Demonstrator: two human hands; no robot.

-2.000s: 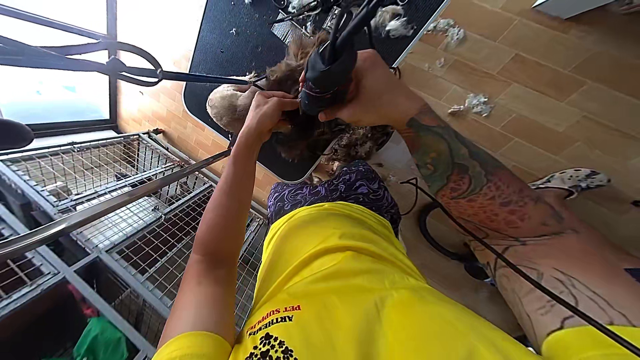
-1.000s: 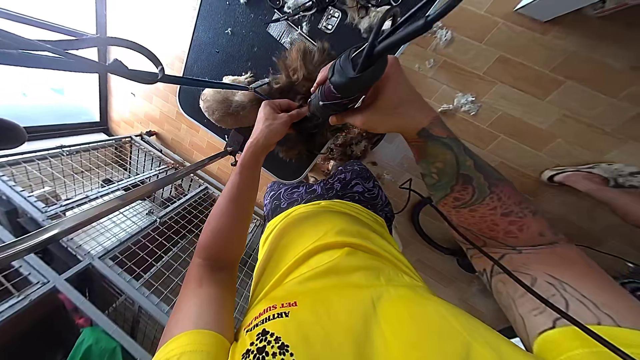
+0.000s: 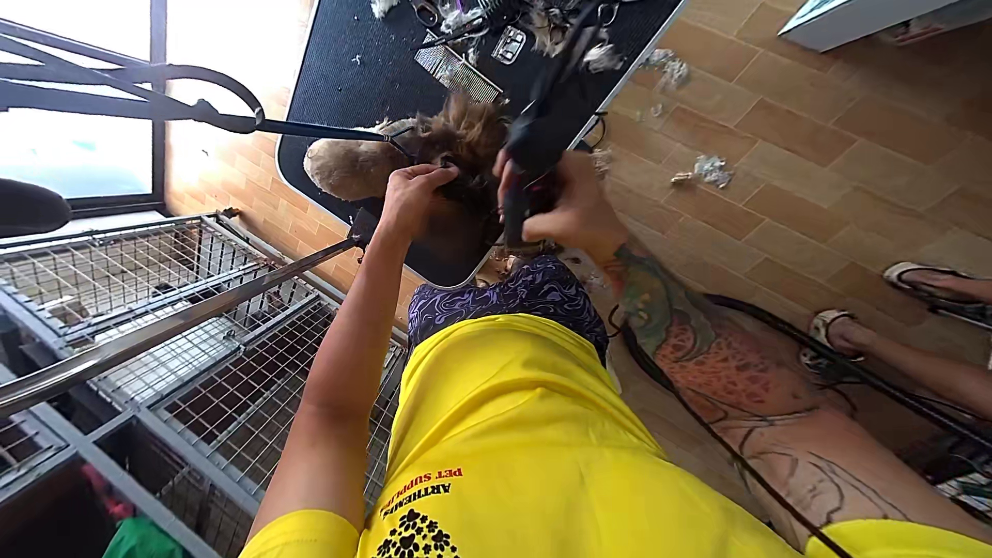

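A dog with a pale trimmed back and long brown fur at its head end is on the black grooming table, a loop restraint around it. My left hand pinches something small at the dark fur, perhaps hair or an ear; the fingertips are together. In my right hand is a dark handheld grooming tool, blurred by motion, with a thick hose or cord rising from it. It is beside the dog's right-hand side in view; its exact kind is unclear.
A metal comb, a clipper blade and fur clumps lie on the table. Wire cages and a metal pole are at left. Cut fur dots the tiled floor. Another person's sandalled foot is at right, near black cords.
My right hand has moved the tool away from my left hand, to the right. The other person's feet have come further into view at right.
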